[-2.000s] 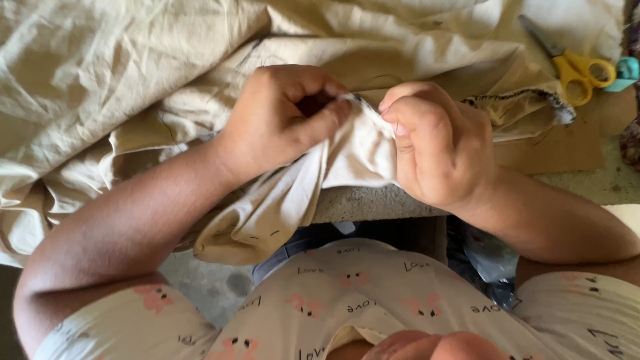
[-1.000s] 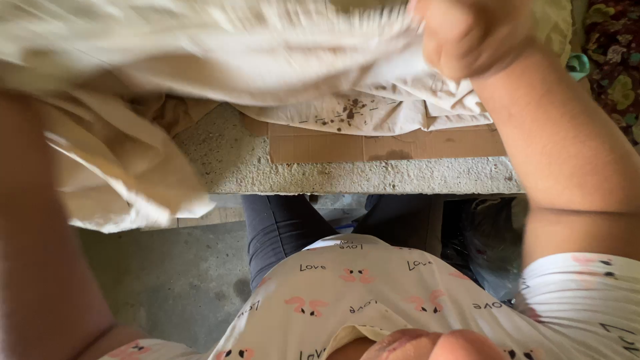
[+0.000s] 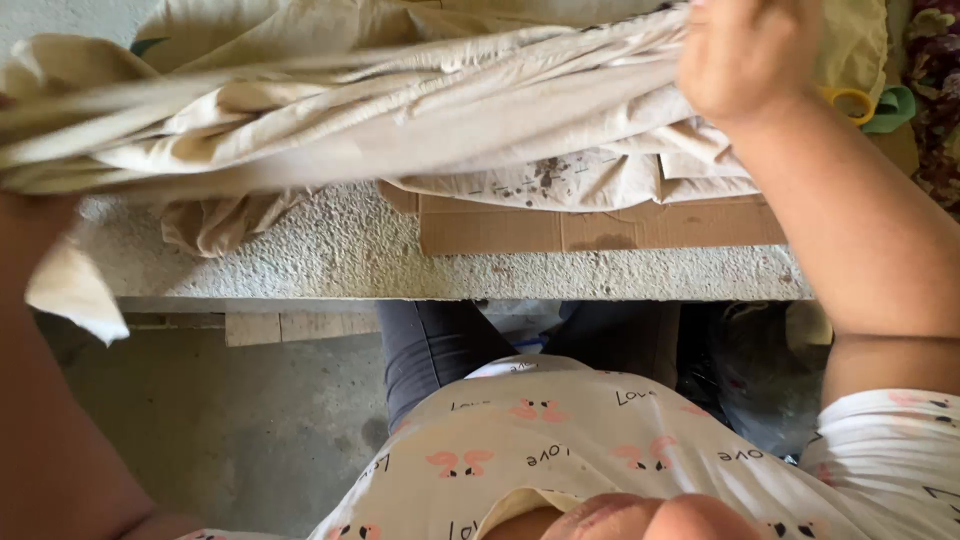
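A long length of cream fabric (image 3: 420, 127) is stretched across the upper part of the view, with gathers along it and blur toward its left end. My right hand (image 3: 750, 56) is closed on its right end, beside a dark edge of the cloth. At the left border my left hand (image 3: 34, 217) grips the other end; it is blurred and partly cut off. Below it hangs a pale corner of cloth (image 3: 75, 292). Under the stretched part lies more cream cloth with dark stains and short marks (image 3: 555, 184).
A cardboard sheet (image 3: 495, 225) lies on the rough concrete slab (image 3: 315, 255), whose front edge is near my lap. Scissors with a yellow handle (image 3: 855, 105) and a green object (image 3: 892, 110) are at the right, near dark floral fabric (image 3: 930, 90). A plastic bag (image 3: 765, 390) is below.
My hands were close together over the cloth two seconds ago; now they are far apart with the fabric stretched between them. The cardboard and the slab have come into fuller view.
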